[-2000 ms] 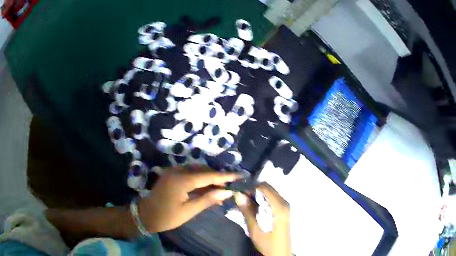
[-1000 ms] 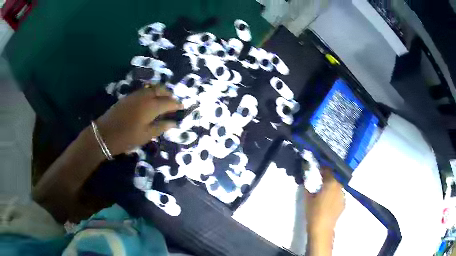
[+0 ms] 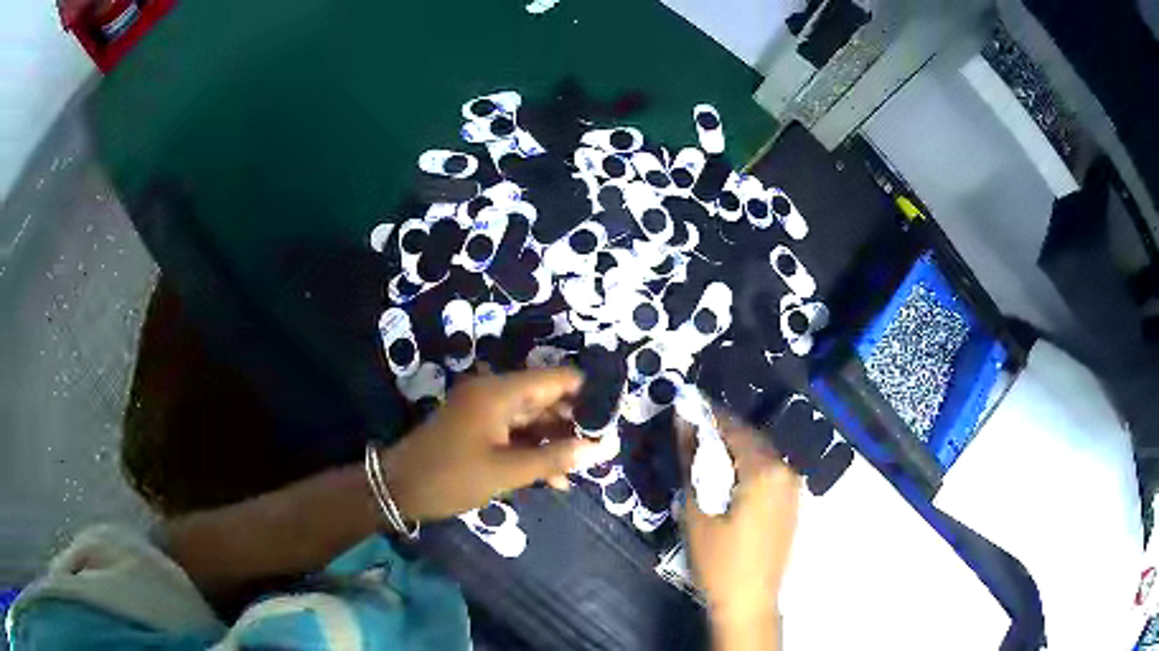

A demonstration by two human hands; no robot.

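Observation:
A loose heap of white oblong parts with dark spots (image 3: 646,315) lies in front of me. My left hand (image 3: 477,439) is at the heap's near edge, with a black oblong piece (image 3: 597,388) between thumb and fingers. My right hand (image 3: 750,521) is close beside it on the right, slightly blurred, holding a glossy white bundle (image 3: 708,464). A few black oblong pieces (image 3: 816,445) lie side by side at the upper end of the white sheet (image 3: 877,547). My right hand covers part of the sheet's left side.
A blue bin of tiny silvery parts (image 3: 918,359) stands right of the heap. A curved white sheet (image 3: 1055,445) lies beyond it. A dark green mat (image 3: 292,115) spreads behind the heap. A red rack (image 3: 112,28) is at the far left corner.
My left hand has moved right from the heap's left side and now has a black piece. My right hand has moved left from over the white sheet. The whole view has shifted.

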